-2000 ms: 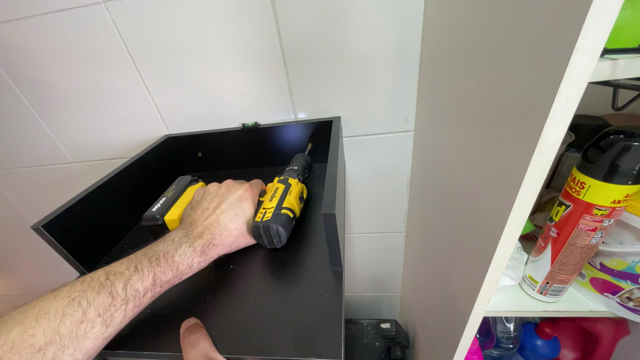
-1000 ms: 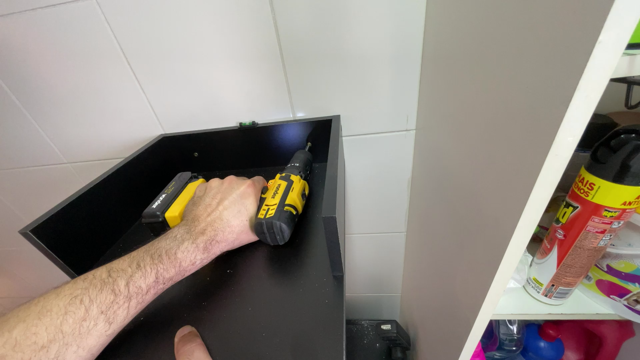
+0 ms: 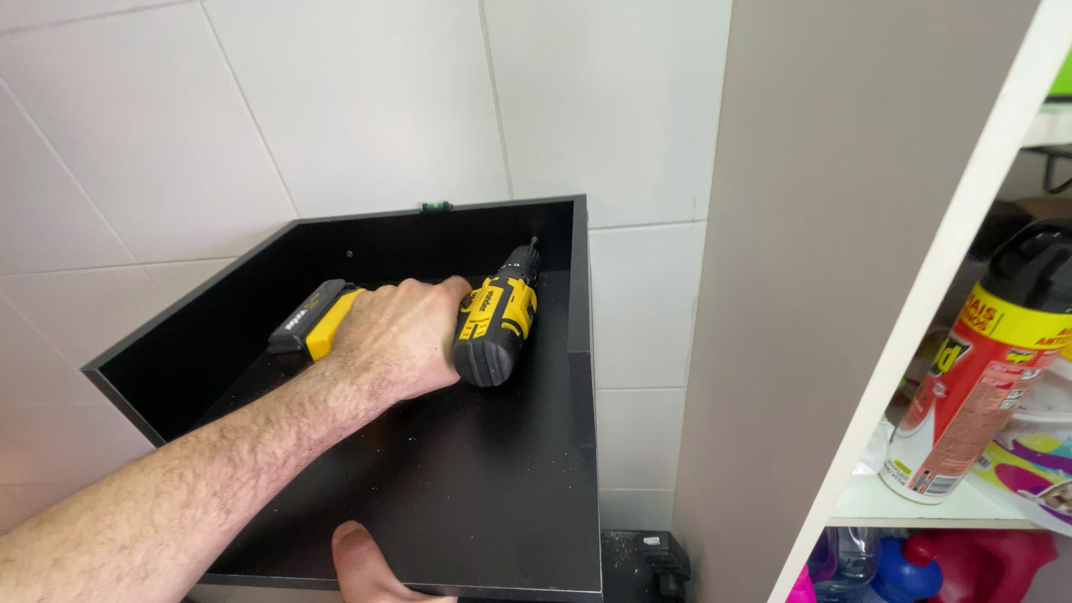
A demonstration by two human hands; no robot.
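My left hand is closed around the handle of a yellow and black cordless drill, which lies on its side inside a black open-fronted box shelf. Its battery points left. The drill's tip meets the back panel near the right corner, at what looks like a screw head. Of my right hand, mainly the thumb shows, resting on the shelf's front edge; its fingers are hidden. A small green spirit level sits on the top edge of the back panel.
Behind the shelf is a white tiled wall. A tall grey cabinet side stands to the right. On the cabinet's white shelves are a red spray can and plastic bottles. A black object lies low between shelf and cabinet.
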